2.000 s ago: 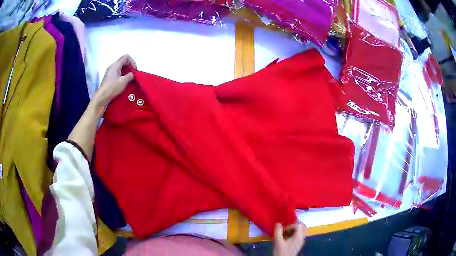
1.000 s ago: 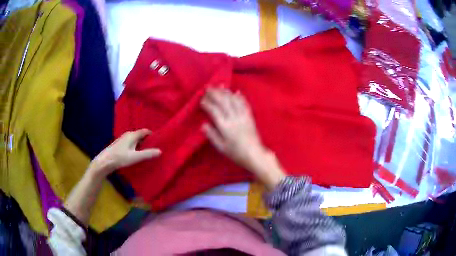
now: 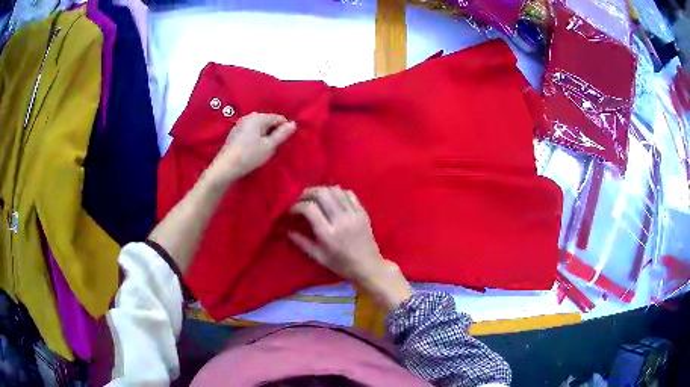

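Note:
A bright red jacket (image 3: 439, 166) lies partly folded across the white table. Two metal buttons (image 3: 222, 107) show on its upper left part. My left hand (image 3: 259, 141) is over the upper left of the jacket, thumb and fingers close together at the cloth; whether it pinches cloth is not clear. My right hand (image 3: 333, 227) is over the middle of the jacket with bent, parted fingers, by a diagonal fold. Whether it grips cloth is hidden.
A mustard jacket (image 3: 60, 151) and a navy garment (image 3: 121, 128) hang at the left. A bagged red garment (image 3: 590, 87) lies at the upper right, above clear bags with red bands (image 3: 605, 219). Yellow-orange tape (image 3: 390, 45) crosses the white table (image 3: 265, 45).
The right end of the sleeve has left the near edge and the jacket's left part is folded over. My left hand moved up over the cloth. My right hand moved from the near edge to the middle.

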